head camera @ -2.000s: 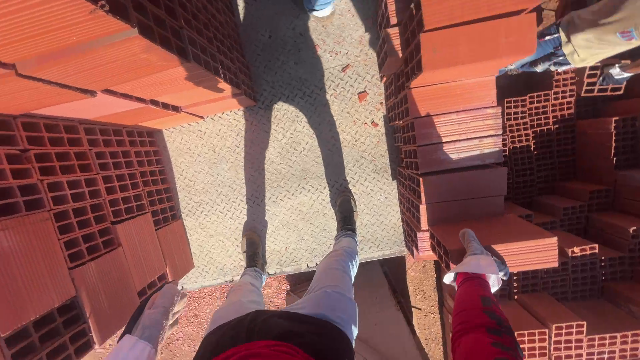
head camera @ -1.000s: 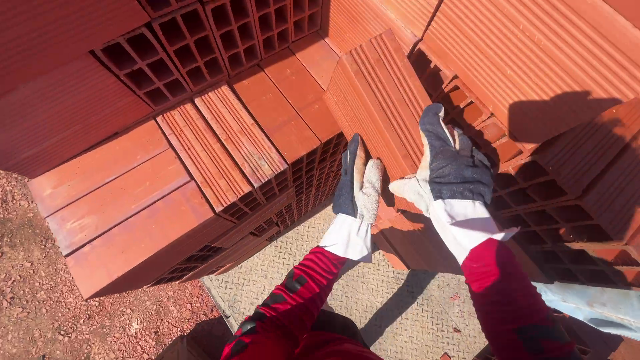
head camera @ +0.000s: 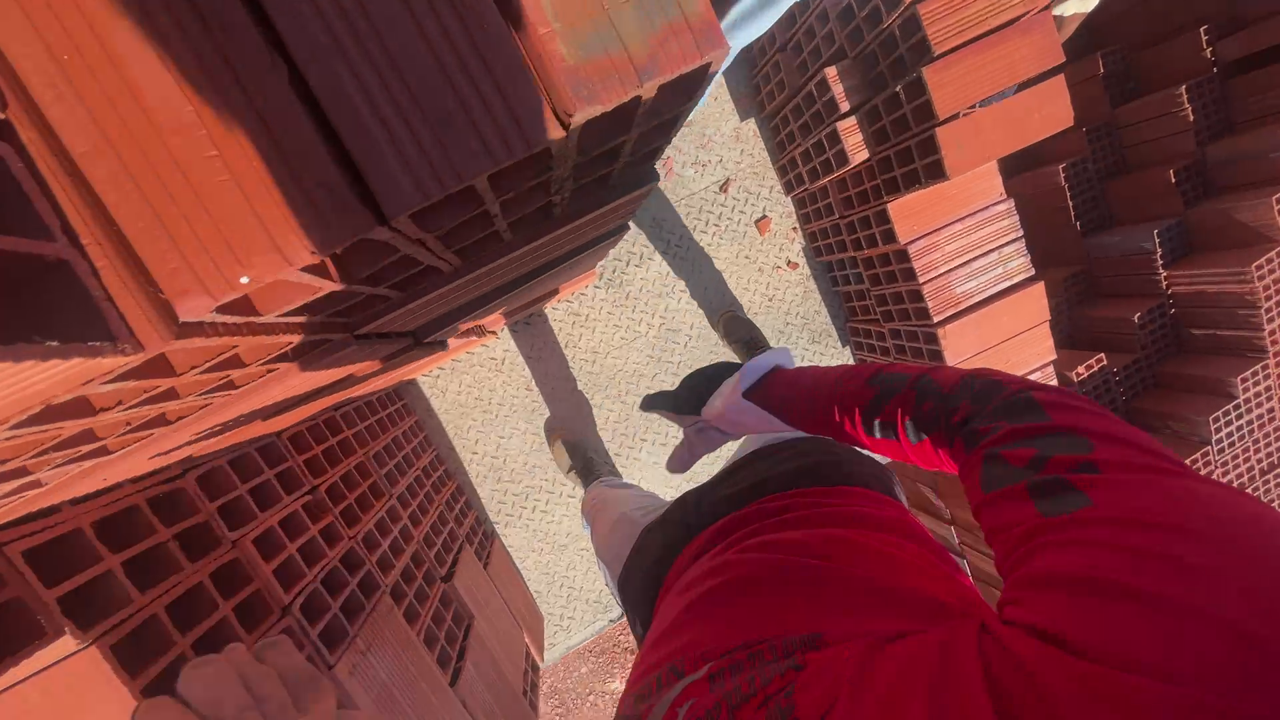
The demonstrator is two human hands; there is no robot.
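My right hand (head camera: 705,410), in a dark and light work glove, hangs in front of my waist above the metal floor. Its thumb and fingers are apart, with nothing between them. At the bottom left edge is my left hand (head camera: 250,682), partly cut off, its bent fingers against or just above the stacked hollow clay bricks (head camera: 335,600); its palm and any grip are hidden. Larger-looking ribbed hollow bricks (head camera: 190,150) fill the upper left, close to the camera.
A tall stack of hollow clay bricks (head camera: 970,240) stands on the right, with more stepped piles (head camera: 1150,260) beyond. Between the stacks runs a diamond-plate metal floor (head camera: 640,320), with brick chips (head camera: 763,226) on it. Reddish gravel (head camera: 590,670) lies past its lower edge.
One second ago both gloved hands were at a ribbed brick; now they are apart, the right one free of it. The view has swung back over the floor.
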